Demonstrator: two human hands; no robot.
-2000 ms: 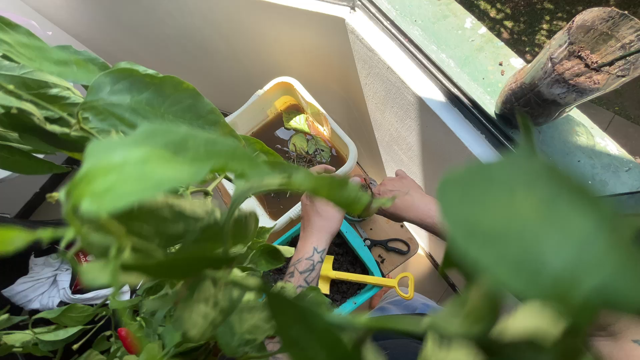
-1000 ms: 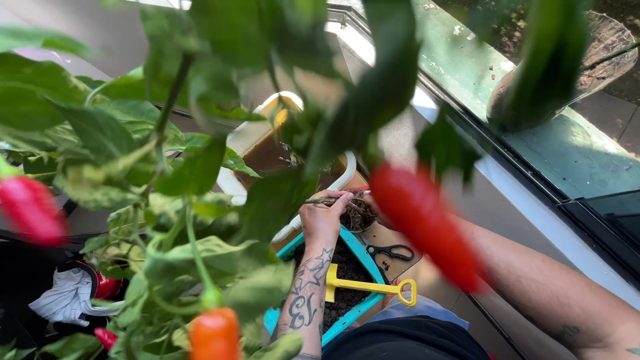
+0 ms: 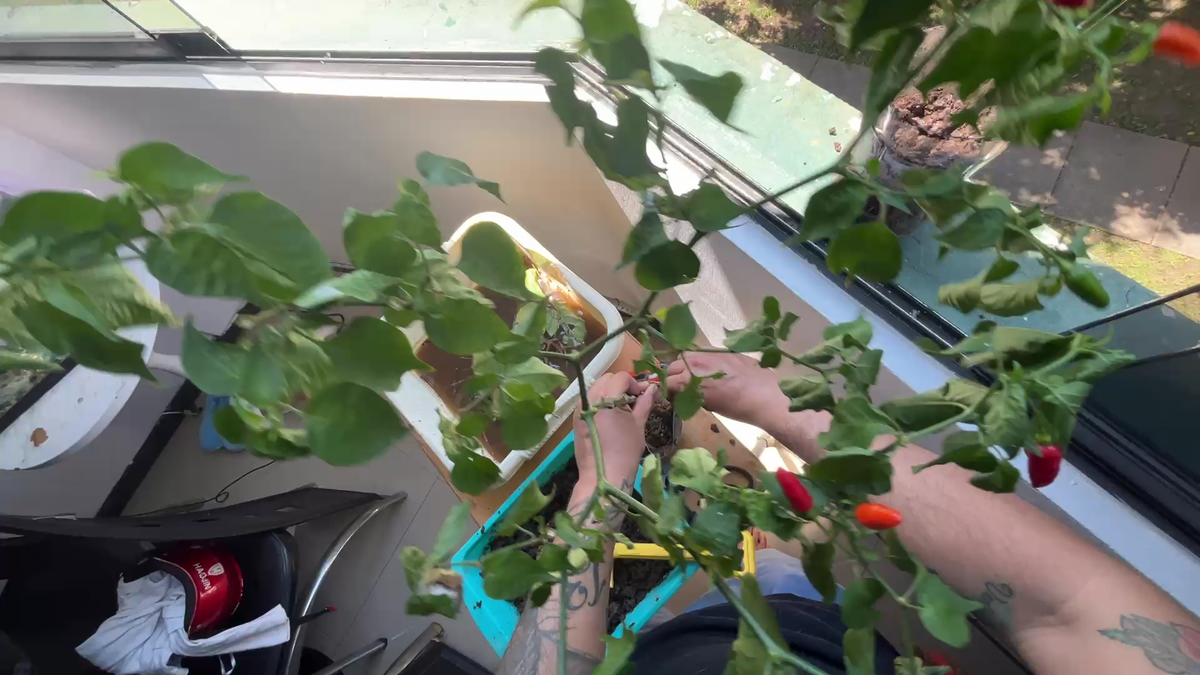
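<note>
Branches of a chili pepper plant (image 3: 647,300) with red and orange peppers (image 3: 877,516) hang between the camera and my hands. My left hand (image 3: 614,412) pinches a thin stem above a clump of soil and roots (image 3: 662,427). Close by on the right is my right hand (image 3: 727,380), by a small red item (image 3: 649,377); leaves partly hide its fingers, so its grip is unclear. Beyond the hands stands a white plastic tub (image 3: 412,398) with brown water and leafy matter. A turquoise planter (image 3: 483,600) of dark soil lies below, a yellow-handled tool (image 3: 647,551) across it.
On the left, a black chair (image 3: 272,562) holds a red helmet (image 3: 214,586) and a white cloth (image 3: 150,623). A window track (image 3: 900,300) runs along the right. Outside it stands a clear container of soil (image 3: 937,131).
The view has shifted, and pepper branches now cross it differently. Both hands stay close together beside the tub and planter. The scissors seen earlier on the board are now mostly behind leaves.
</note>
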